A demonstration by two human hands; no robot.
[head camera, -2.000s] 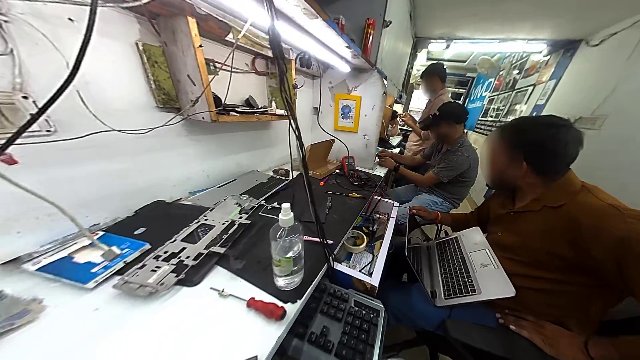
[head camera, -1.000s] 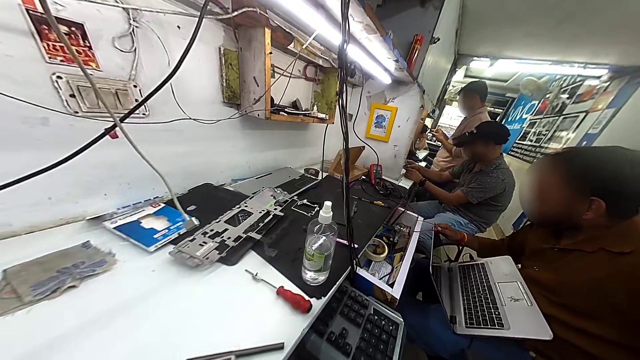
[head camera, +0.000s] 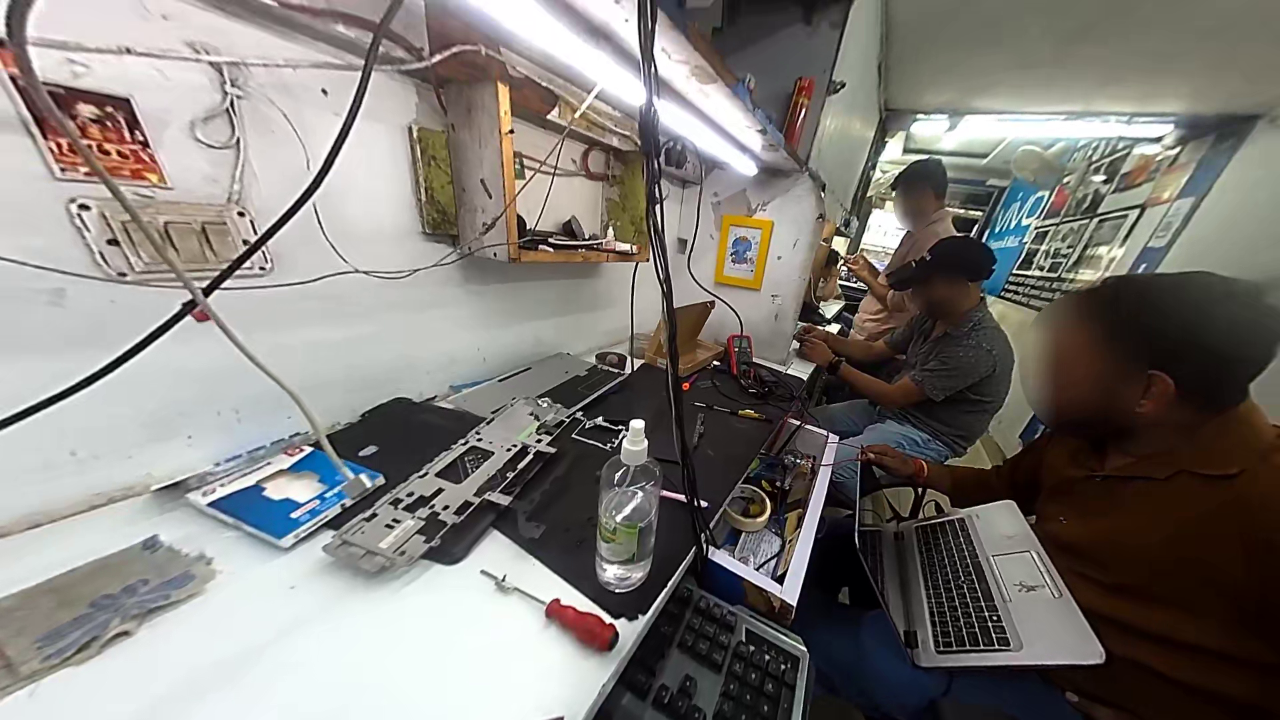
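Neither of my hands shows in the head view. On the white bench lies a screwdriver with a red handle (head camera: 582, 625), its shaft toward the upper left. Behind it stands a clear plastic spray bottle (head camera: 627, 520), upright at the edge of a black mat (head camera: 560, 500). A bare metal laptop chassis frame (head camera: 445, 490) lies slanted across the mat, left of the bottle. Beside the frame is a blue and white flat package (head camera: 285, 495) with a cable end on it. A black keyboard (head camera: 710, 665) sits at the bench's near edge.
A patterned cloth (head camera: 105, 605) lies at the left. A drawer (head camera: 815, 500) of tape and small parts stands out at the bench's right. Black cables (head camera: 665, 270) hang over the bench. A seated person at the right has an open laptop (head camera: 1000, 590) on the lap; two more people are beyond.
The view has swung left, bringing the wall switch plate and more of the cloth into sight. A dark rod seen at the bottom edge one second ago is out of view.
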